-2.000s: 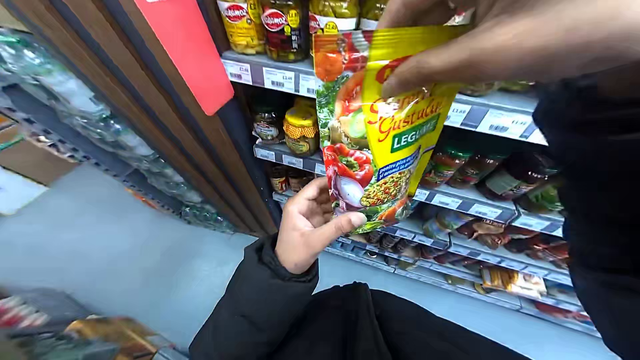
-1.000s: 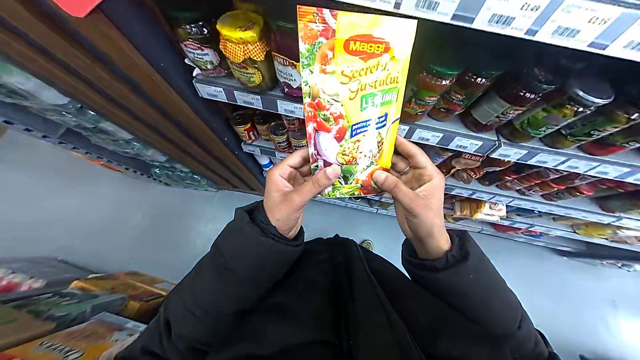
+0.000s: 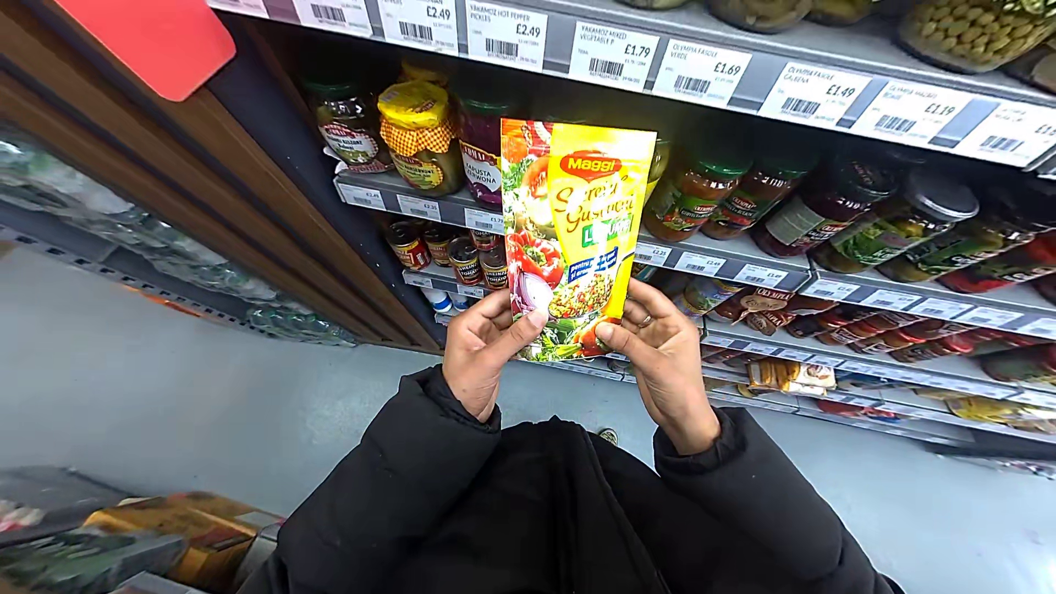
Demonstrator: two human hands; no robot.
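A yellow Maggi seasoning pouch (image 3: 577, 239) with pictures of vegetables is held upright, its front facing me, at the centre of the head view. My left hand (image 3: 495, 346) grips its lower left corner, thumb on the front and fingers behind. The lower right corner is pinched the same way by my right hand (image 3: 656, 355), which wears a ring. The fingertips behind the pouch are hidden. Behind it are shelved jars, among them a jar with a yellow checked cover (image 3: 419, 140) and a jar with a green lid (image 3: 697, 194).
Shelf edges (image 3: 726, 268) with price labels run across the view, and small tins (image 3: 466, 262) stand on a lower shelf. At the left are brown wooden slats (image 3: 190, 165), a red panel (image 3: 165, 37) and wrapped bottles (image 3: 124, 214). Boxes (image 3: 190, 528) lie at the lower left.
My right hand was at the pouch's top two seconds ago and is now at its lower right corner. My left hand has kept its hold at the lower left. The view has shifted somewhat.
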